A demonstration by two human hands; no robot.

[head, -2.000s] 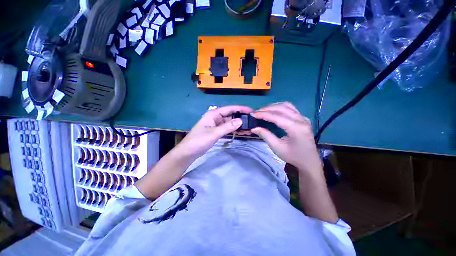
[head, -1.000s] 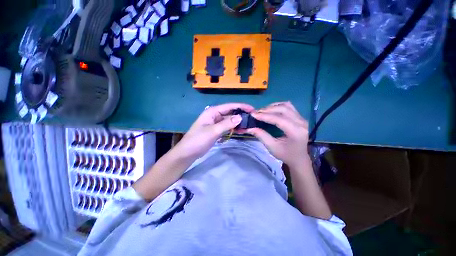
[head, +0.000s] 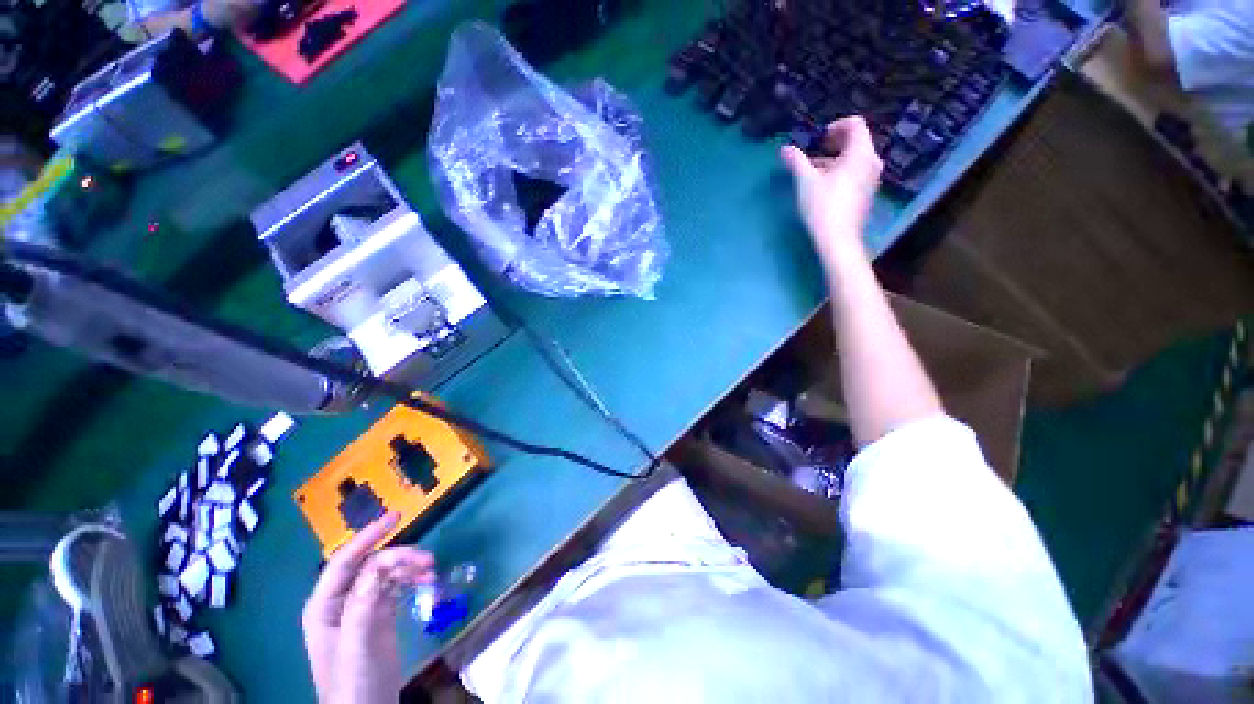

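The orange fixture (head: 457, 498) lies on the green mat at lower left, with two dark cross-shaped cut-outs; a dark piece seems to sit in the left one. My left hand (head: 360, 598) is at the fixture's lower edge, fingers bent, one fingertip close to the left cut-out; whether it holds anything is unclear. Small clear and bright blue film bits (head: 443, 609) lie beside it. My right hand (head: 839, 172) is stretched far right, at the edge of a large pile of black modules (head: 880, 69). Its thumb and fingers are curled around a dark gap; a held part cannot be made out.
A silver-white screw feeder (head: 378, 275) and a crumpled clear bag (head: 550, 193) stand behind. A thick grey driver or tube (head: 179, 344) with a black cord crosses at left. White-topped pads (head: 206, 530) lie left. Cardboard boxes (head: 949, 371) are below. Another person's sleeve (head: 1217, 55) shows upper right.
The view has swung right. My hands, earlier together on a black module, are now far apart: left at the fixture, right at the black pile. The module is no longer visible between them.
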